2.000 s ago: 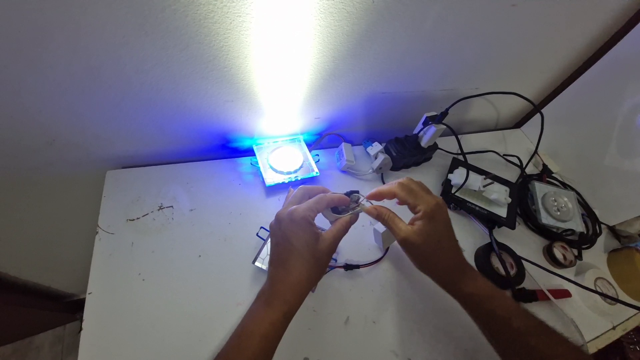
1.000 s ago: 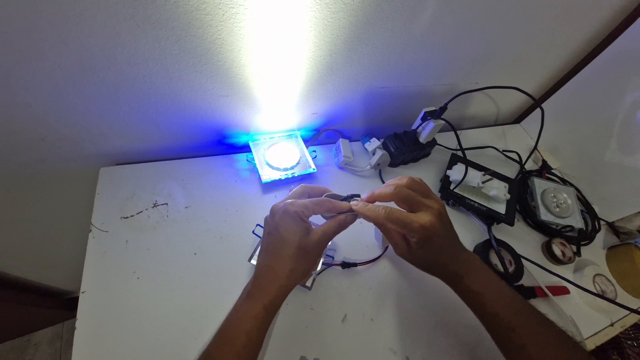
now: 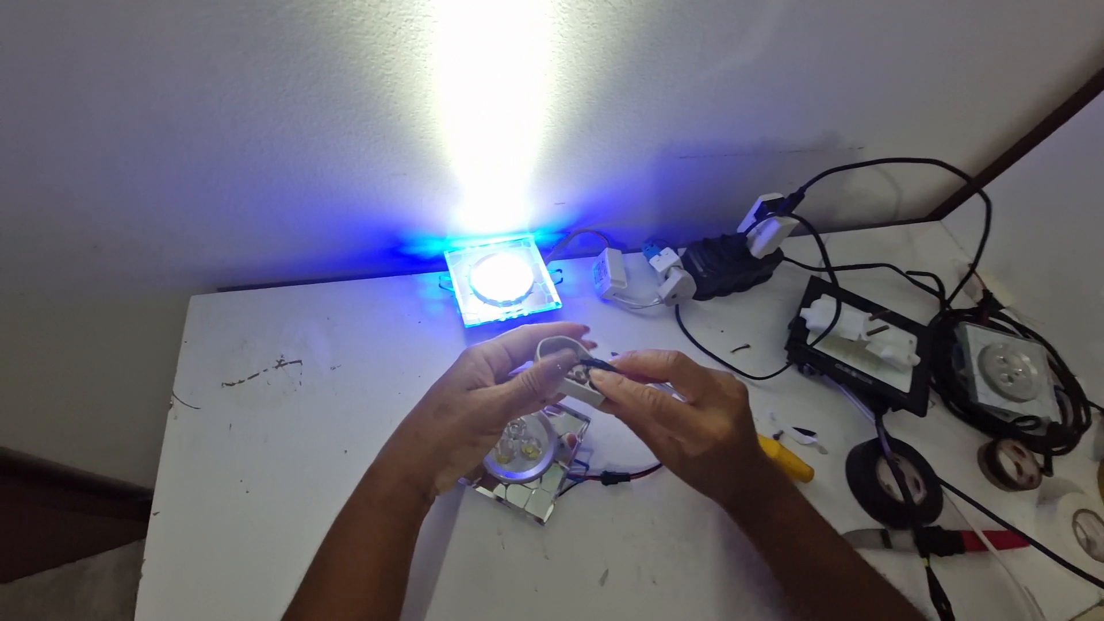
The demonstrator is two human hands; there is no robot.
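My left hand (image 3: 483,397) grips a small white plastic housing (image 3: 585,392), probably an LED driver case, with a curved pale strip above it. Pinched in my right hand (image 3: 681,414) are dark wires (image 3: 597,365) that meet the housing's end. Below my left hand lies a square mirrored spotlight (image 3: 526,500) with a round ring, partly covered by the hand. A red and black cable with a black connector (image 3: 615,477) runs from it towards my right hand. Behind both hands a lit square glass spotlight (image 3: 503,280) glows blue-white.
White driver box (image 3: 609,273), black power strip (image 3: 729,266) and plugs stand by the wall. To the right are a black floodlight (image 3: 862,345), another square spotlight (image 3: 1005,371), coiled cable, black tape roll (image 3: 893,483), a red-handled knife (image 3: 983,541) and a yellow handle (image 3: 785,459).
The white housing now shows between my hands, which hold it lower than before. My left fingers have spread from their earlier closed pinch. More of the mirrored spotlight and the yellow handle have come into sight.
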